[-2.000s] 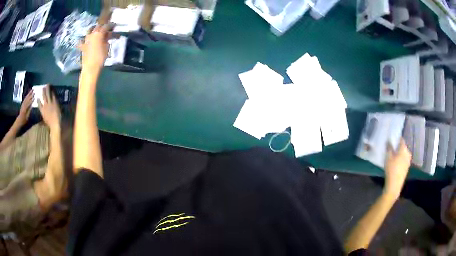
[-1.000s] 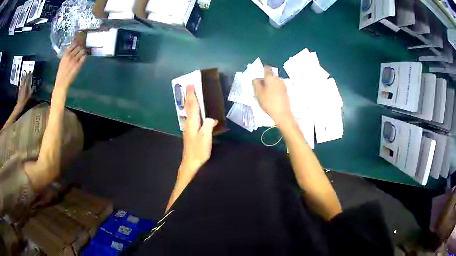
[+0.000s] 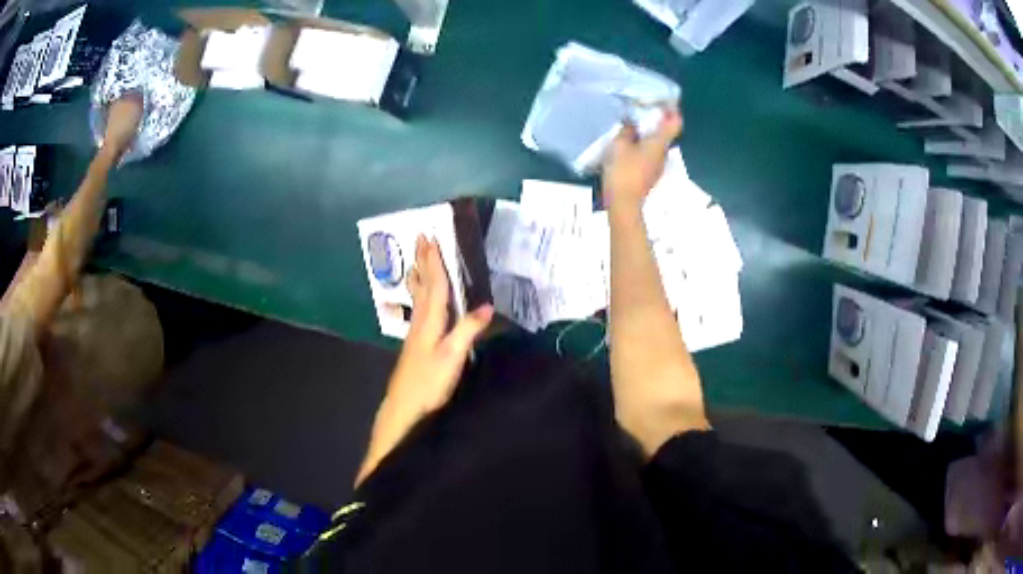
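Note:
My left hand [image 3: 432,325] holds a retail box [image 3: 393,264] with a white picture front; its dark brown flap faces the leaflets. My right hand [image 3: 639,157] grips the near right edge of a bluish-white bagged item [image 3: 583,103] above the back of the leaflets. White leaflets [image 3: 701,264] lie in a loose overlapping spread at the centre, partly behind my right forearm. A thin pale loop [image 3: 581,340] lies at their near edge, partly hidden.
Open boxes [image 3: 340,62] with white contents stand at the back left. Standing boxes [image 3: 881,219] fill the right side. More bagged items [image 3: 709,20] lie at the back. At the left, another person's hand [image 3: 121,121] touches a crumpled clear bag [image 3: 144,73]. Blue boxes [image 3: 267,521] sit on the floor.
My right hand has moved from the leaflets up to the bagged item and taken hold of it. My left hand still holds the box. The neighbour's hand has moved onto the clear bag.

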